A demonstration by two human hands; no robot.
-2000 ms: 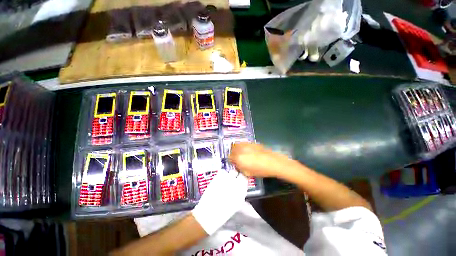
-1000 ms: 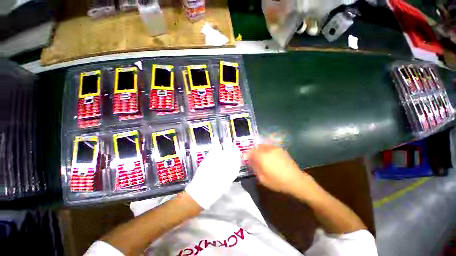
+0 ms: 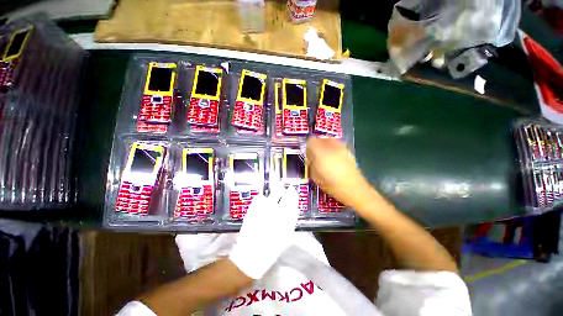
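Red keypad phones with yellow frames around dark screens point(image 3: 158, 94) lie in two rows in a clear blister tray point(image 3: 117, 123) on the dark green bench. My left hand point(image 3: 265, 231), in a white glove, lies at the lower edge of the front-row phone point(image 3: 294, 168) second from the right, its fingertips at the keypad. My right hand point(image 3: 330, 165), bare, is over the upper part of the rightmost front-row pocket, its fingers bent and blurred beside that phone's screen. Whether it holds anything is hidden.
Tray stacks stand at the left point(image 3: 40, 129) and far right point(image 3: 543, 163). Beyond the tray are a tan board point(image 3: 179, 24) with two bottles, one red-labelled point(image 3: 301, 8), and a white scrap point(image 3: 318, 44). A translucent bag point(image 3: 454, 28) and red sheet point(image 3: 546, 74) are at upper right.
The view has shifted, so the tray sits further right and higher. My right hand has moved from the rightmost front phone's keypad up beside the screens. My left hand stays near the second phone.
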